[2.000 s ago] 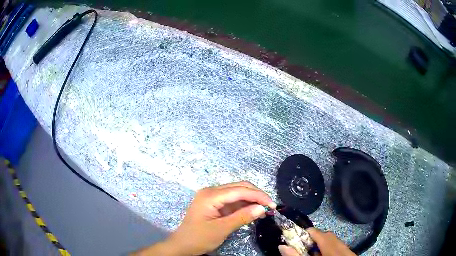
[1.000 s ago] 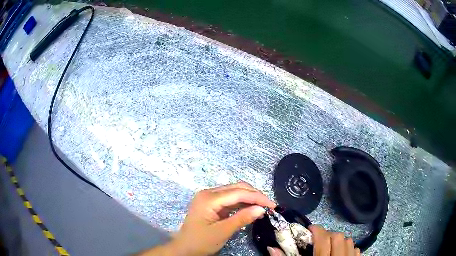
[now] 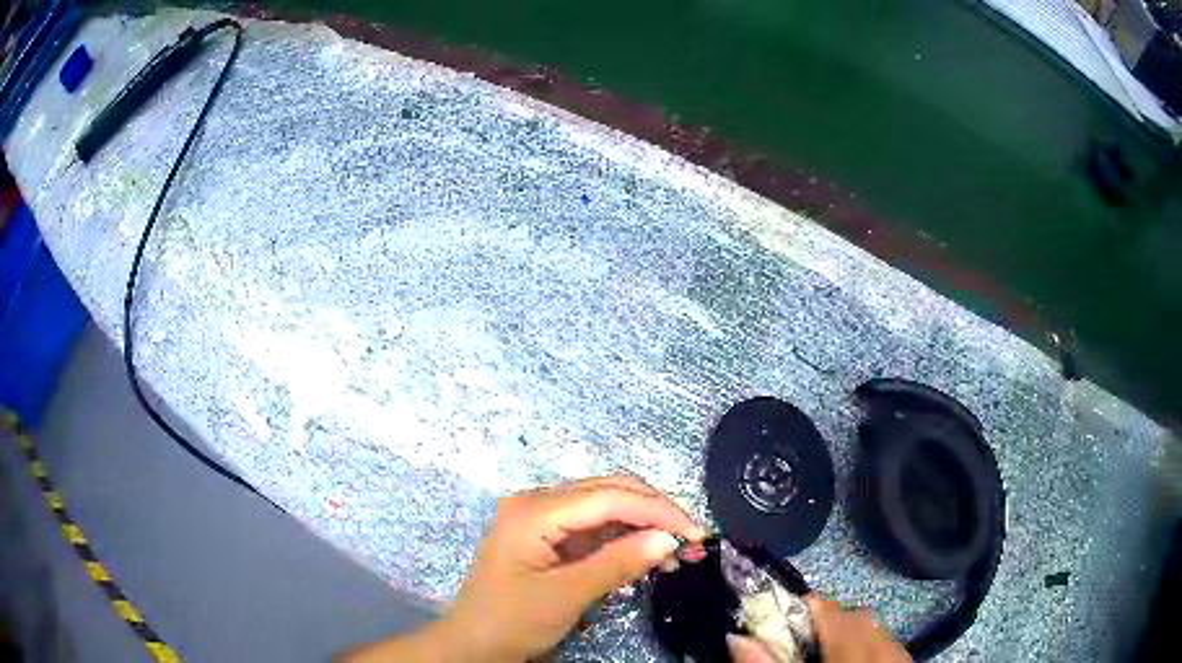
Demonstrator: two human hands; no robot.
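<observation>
The headphones lie at the lower right of the bench, with one round black cushioned cup (image 3: 931, 499) inside the curved headband. The open black ear cup (image 3: 684, 606) is at the bottom edge, partly under my hands. A flat black baffle plate (image 3: 770, 478) with a pale centre ring lies just above it. My left hand (image 3: 570, 550) pinches thin red wires (image 3: 692, 552) at the open cup's upper rim. My right hand (image 3: 849, 635), cut off by the bottom edge, holds pliers (image 3: 770, 609) wrapped in whitish material. Their jaws are over the cup; whether they touch a wire is unclear.
A black stick tool (image 3: 140, 93) lies at the far left, its cable running down over the bench's near edge. A small blue piece (image 3: 77, 67) is beside it. A small black scrap (image 3: 1058, 579) lies right of the headphones. A green belt (image 3: 830, 117) runs beyond the bench (image 3: 454, 285).
The pliers have turned in my right hand and their jaws have shifted slightly away from my left fingertips. My left hand still pinches the wires at the cup.
</observation>
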